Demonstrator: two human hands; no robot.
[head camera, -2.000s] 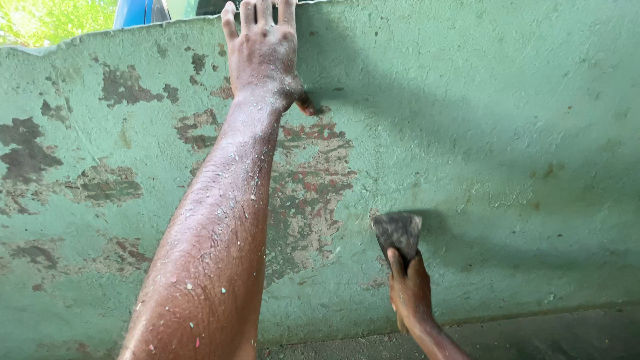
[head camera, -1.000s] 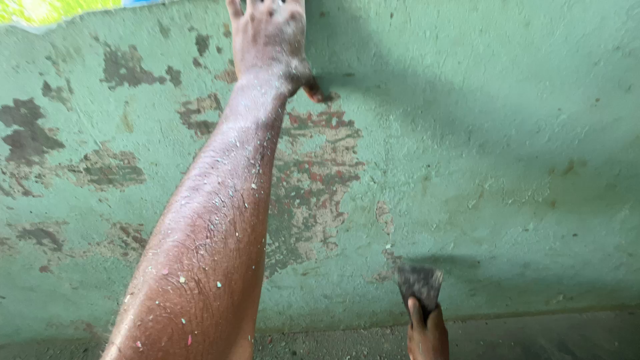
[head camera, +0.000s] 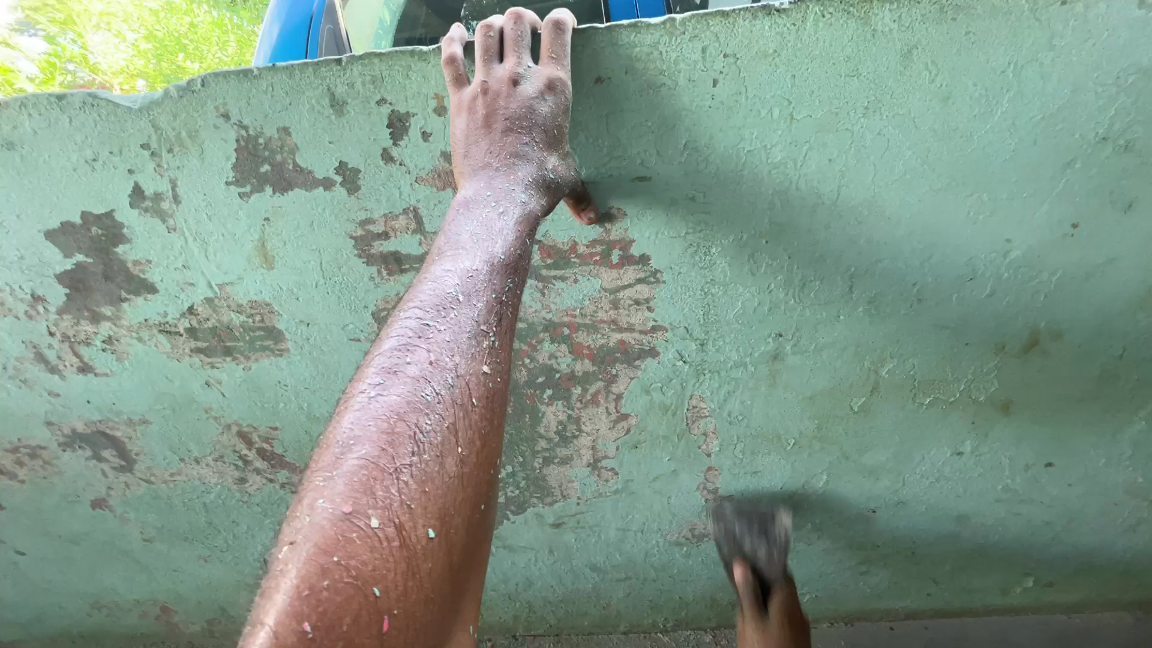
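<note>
My left hand (head camera: 513, 108) rests on the top edge of a green painted wall (head camera: 864, 270), fingers spread over the edge and thumb pointing down against its face. Paint flakes stick to that hand and forearm. At the lower right, my right hand (head camera: 769, 612) grips a paint scraper (head camera: 753, 535) with a wide, dark blade, slightly blurred. The blade is at the wall's face, just below a narrow scraped strip (head camera: 702, 427). A large bare patch (head camera: 585, 360) with grey and reddish traces lies between the forearm and that strip.
More peeled patches (head camera: 99, 261) mark the wall on the left. Beyond the wall's uneven top edge stand a blue vehicle (head camera: 292, 31) and bright green foliage (head camera: 171, 40). A grey floor (head camera: 990, 630) runs along the wall's foot.
The scraper in my right hand has moved down the wall from beside the large patch. A narrow strip of paint there has come off. My left hand has stayed on the top edge.
</note>
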